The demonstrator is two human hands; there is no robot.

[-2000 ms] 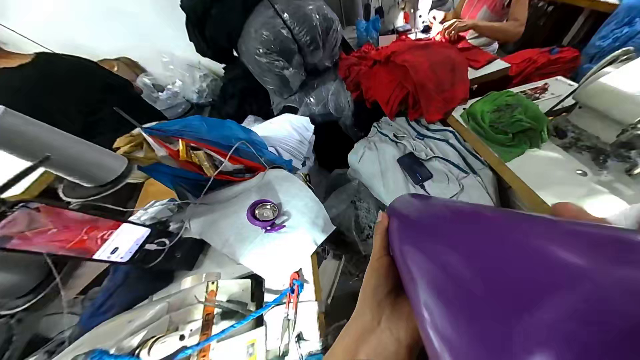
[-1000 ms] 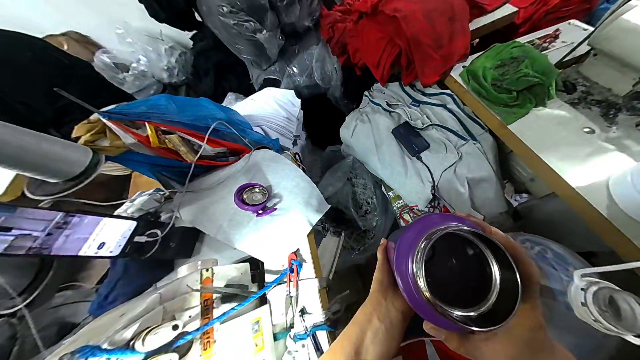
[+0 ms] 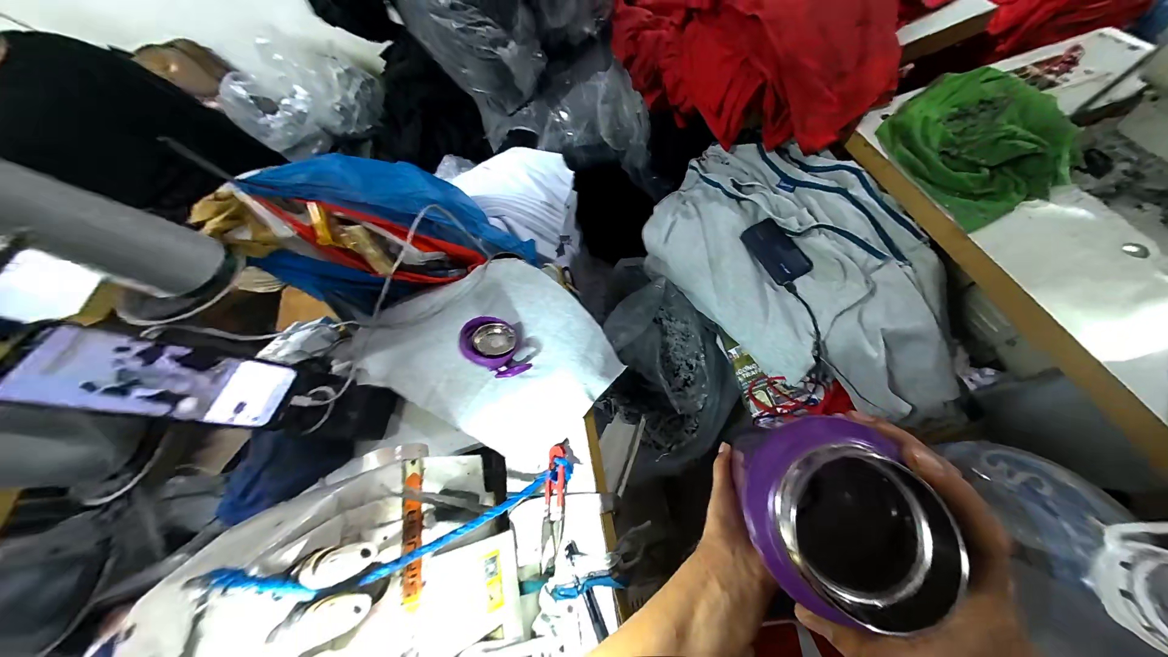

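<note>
A purple insulated bottle point(image 3: 762, 511) with a steel rim and dark inside is held between both hands at the lower right, its open mouth facing me. My left hand point(image 3: 730, 557) grips its left side, fingertips at the purple wall. Around its right side and underneath wraps my right hand point(image 3: 972, 557), partly hidden by the bottle. A purple lid with a steel inside point(image 3: 493, 341) lies upturned on pale grey cloth point(image 3: 547, 383) left of centre, away from both hands.
Thread snips with red handles point(image 3: 556, 474) and a blue cord point(image 3: 465, 529) lie at the lower left. A phone point(image 3: 146, 374) is mounted at left. Grey garments point(image 3: 721, 237) bear a black power bank point(image 3: 776, 252). Green cloth point(image 3: 981, 141) rests on the right table point(image 3: 1058, 242).
The purple bottle has tipped from showing its side to showing its open mouth, and both hands now grip it. The view has shifted downward.
</note>
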